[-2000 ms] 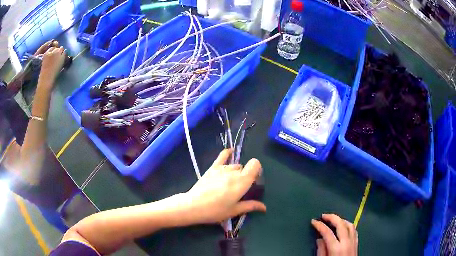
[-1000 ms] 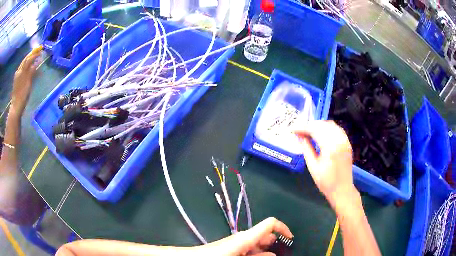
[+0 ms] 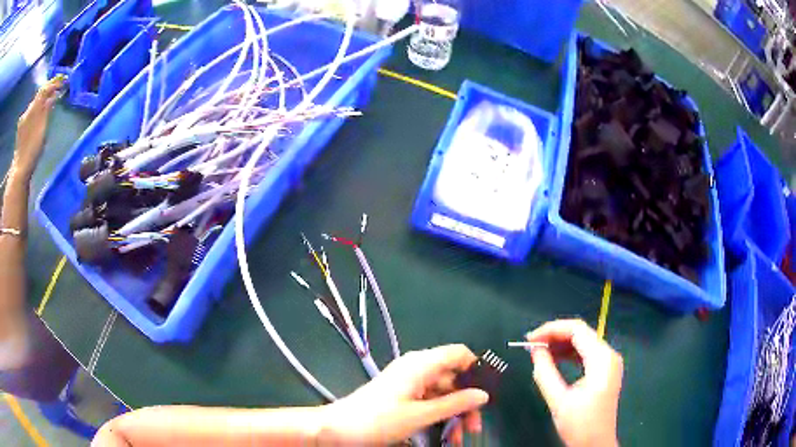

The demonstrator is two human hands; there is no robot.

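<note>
My left hand (image 3: 419,393) is shut on a black connector housing (image 3: 482,377), which has a row of silver prongs on its upper edge. Thin wires with crimped silver tips (image 3: 360,327) fan up beyond the hand from sheathed cables. My right hand (image 3: 580,371) pinches a small silver metal pin (image 3: 526,344) between thumb and finger, just right of the prongs and apart from them. The small blue parts bin (image 3: 458,231) behind holds a clear plastic bag (image 3: 489,166) with tiny pieces.
A large blue bin (image 3: 166,330) at left holds wire harnesses (image 3: 201,157). A blue bin (image 3: 633,284) at right holds black housings (image 3: 637,166). A clear bottle (image 3: 432,37), more blue bins and another person's arm (image 3: 22,166) are at the edges. A white cable (image 3: 253,297) curves across the green bench.
My right hand has come from the small bin down beside the housing, with a metal pin now held. My left hand and the housing stand farther up in view. The bins have shifted up and left.
</note>
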